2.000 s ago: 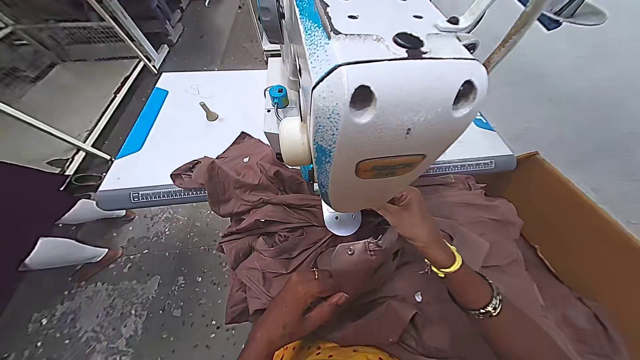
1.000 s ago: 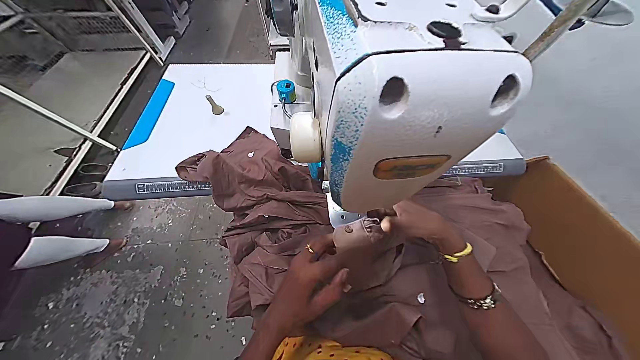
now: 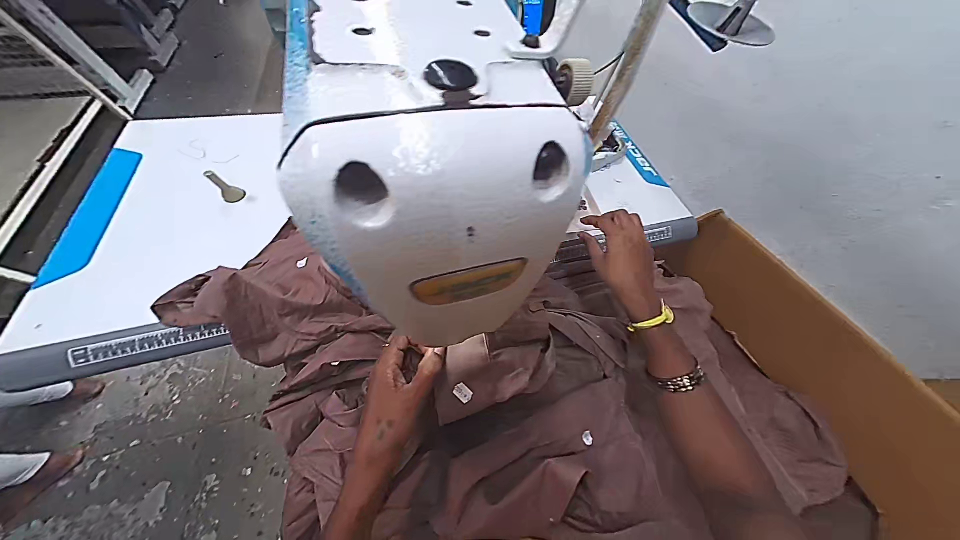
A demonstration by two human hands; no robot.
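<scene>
The white head of an industrial sewing machine point(image 3: 435, 187) fills the middle and hides its needle area. Below it lies bunched brown fabric point(image 3: 525, 457) with small white stickers on it. My left hand point(image 3: 401, 382) pinches the fabric at the machine's lower edge, beside a folded piece bearing a small sticker point(image 3: 463, 392). My right hand point(image 3: 622, 251) is over the table edge right of the machine head, fingers apart and bent, by a small pale printed piece point(image 3: 587, 210); whether it touches that piece is unclear.
The white machine table point(image 3: 195, 232) has a ruler strip point(image 3: 150, 345) along its front edge and a small pale spoon-shaped item point(image 3: 225, 187) on top. A cardboard box wall point(image 3: 810, 337) stands at the right. Another person's feet point(image 3: 37, 465) show at the lower left.
My right hand has left the fabric under the machine head and moved right to the table edge. My left hand has closed on the fabric at the machine. The view has shifted closer to the machine.
</scene>
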